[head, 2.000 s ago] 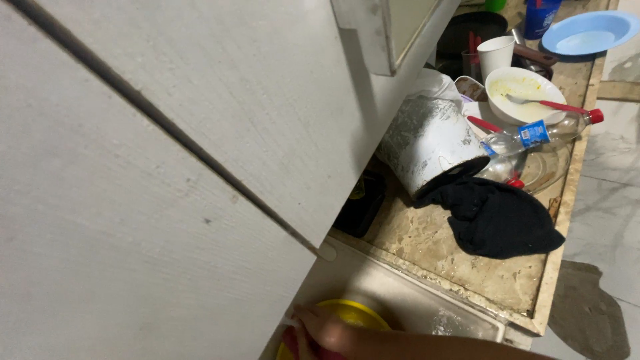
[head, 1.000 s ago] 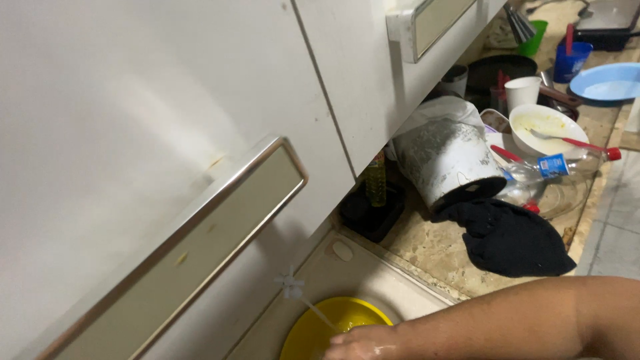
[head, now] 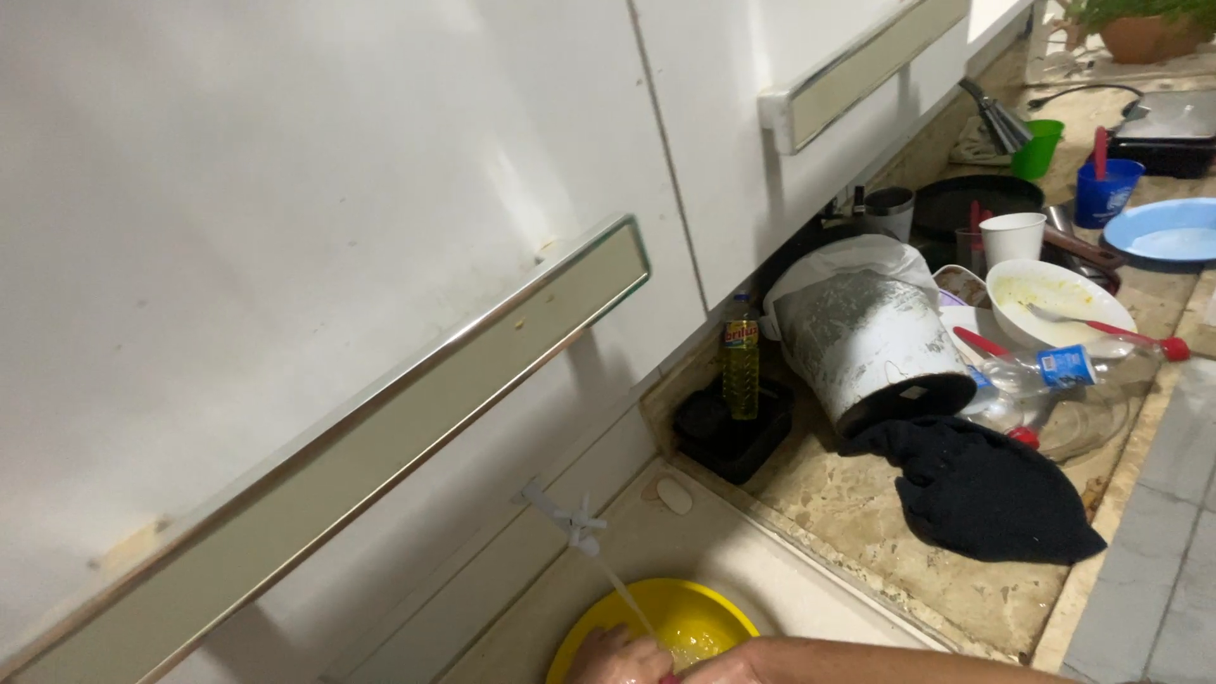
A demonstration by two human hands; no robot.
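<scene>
Water runs from a white plastic tap [head: 578, 527] into a yellow plastic basin [head: 727, 608] in the sink [head: 798, 584]. My left hand [head: 617, 655] is in front of the basin beneath the stream, its fingers bent. Close on its right is my right hand [head: 727, 665], its forearm coming from the right; the frame's lower edge cuts off both hands. A bit of something red [head: 670, 678] shows between them, too little to identify, and how each hand grips is hidden. A bar of soap [head: 675, 496] lies on the sink's back corner.
White cabinets [head: 313, 190] with long handles overhang the sink. On the stone counter [head: 807, 503] are a bottle of yellow dish soap [head: 741, 366], a tipped white bucket [head: 874, 332], a black cloth [head: 988, 489], plastic bottles [head: 1064, 366], a white bowl [head: 1054, 304] and a light blue plate [head: 1164, 233].
The view has shifted, bringing the tap and more of the counter into sight. Two hands now show at the basin, where one was visible a second ago.
</scene>
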